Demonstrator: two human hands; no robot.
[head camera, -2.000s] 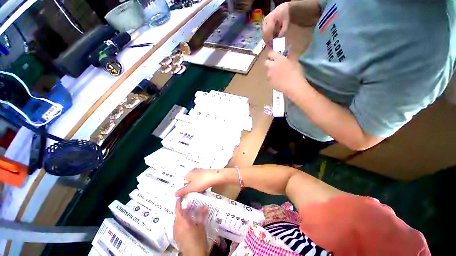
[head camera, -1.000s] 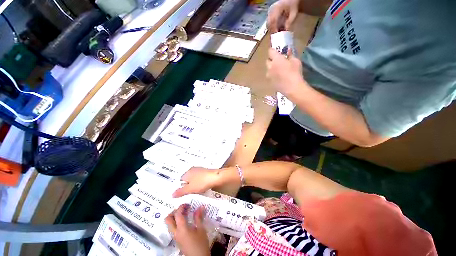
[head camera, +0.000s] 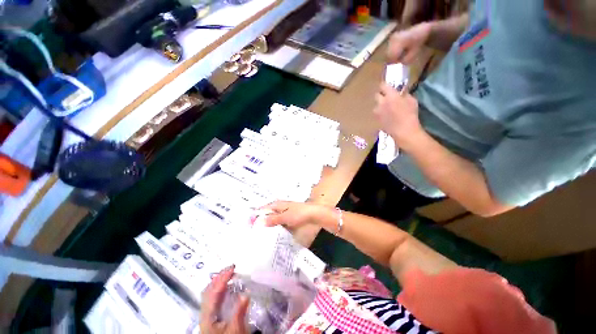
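A white toothbrush box (head camera: 273, 251) lies tilted between my hands, blurred, in front of my apron. My right hand (head camera: 287, 214) is at its upper left end, with the fingers on it. My left hand (head camera: 222, 303) is at the bottom, fingers curled at the edge of a crinkled clear bag (head camera: 264, 305). The bag is bunched at the lower end of the box; how far it covers the box cannot be told. A long row of overlapping white boxes (head camera: 287, 156) lies beside my hands.
A coworker in a grey-green T-shirt (head camera: 523, 111) holds a small white box (head camera: 396, 77). A greyer box (head camera: 204, 162) lies on the green belt (head camera: 173, 176). A dark fan (head camera: 101, 166) hangs by the white shelf (head camera: 189, 65), which bears a power tool (head camera: 166, 36). Brown cardboard (head camera: 353, 114) covers the bench edge.
The box between my hands has changed its tilt, and the clear bag now shows bunched beside my left hand. My left hand has moved down and left. The view has shifted slightly.
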